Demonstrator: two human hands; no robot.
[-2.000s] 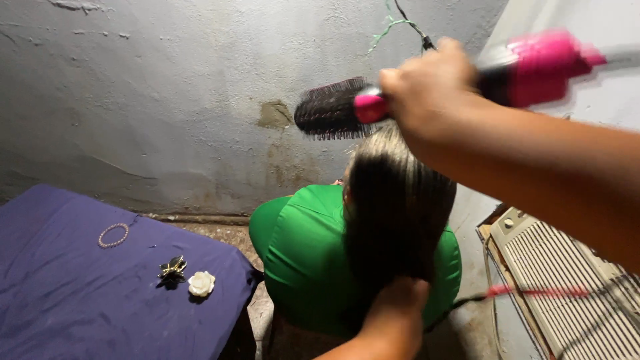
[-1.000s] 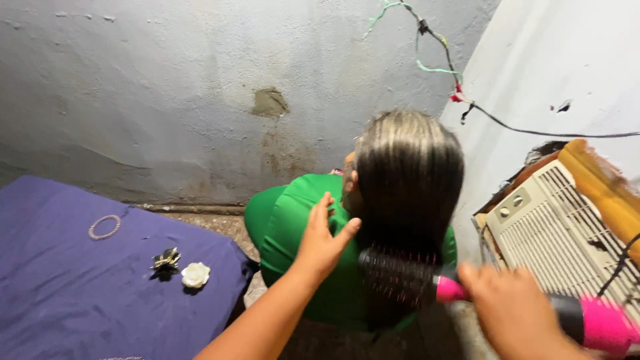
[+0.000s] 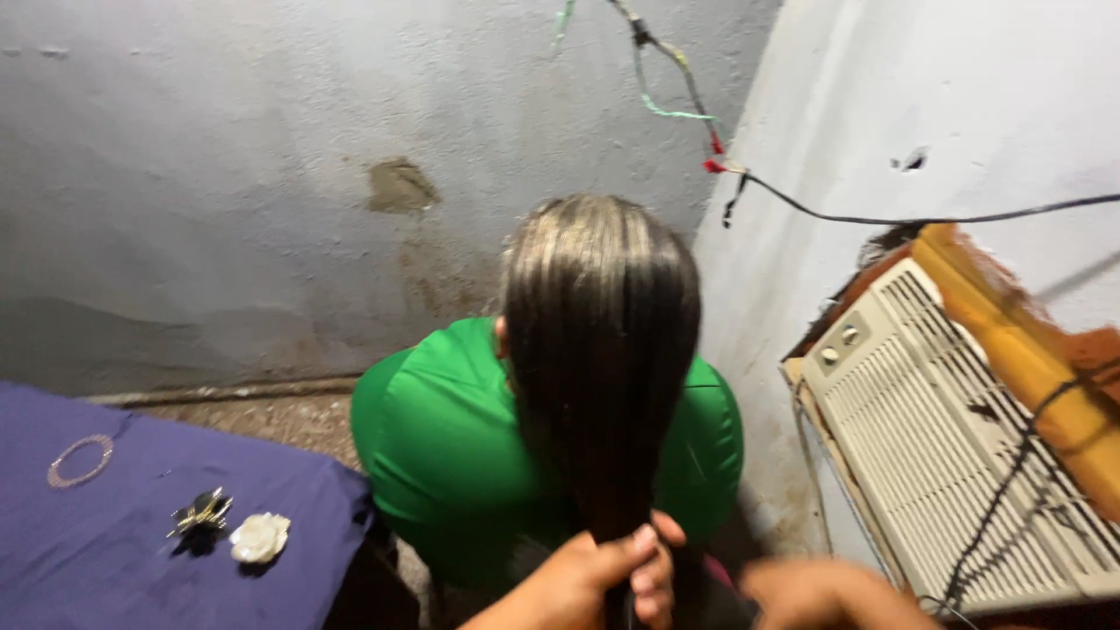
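Observation:
A person in a green satin top point(image 3: 446, 429) sits facing away, with long, straight dark hair point(image 3: 604, 350) hanging down the back. My left hand point(image 3: 621, 573) is closed around the gathered hair at the lower middle of the view. To its right, my right hand point(image 3: 809, 591) is blurred at the bottom edge. A pink part of the hot-air brush point(image 3: 719, 570) shows beside the right hand's fingers; the rest of the brush is dark, hidden or out of view, and the grip is hard to make out.
A purple-covered table point(image 3: 289, 477) at left holds a beaded bracelet point(image 3: 80, 461), a black and gold hair claw point(image 3: 201, 521) and a white flower hair clip point(image 3: 260, 537). An air conditioner point(image 3: 954, 446) sits in the right wall. A dark cable point(image 3: 875, 219) crosses that wall above it.
My left hand, open beside the person's shoulder one second ago, has moved down and closed on the hair. My right hand and the hot-air brush have moved lower, toward the bottom edge.

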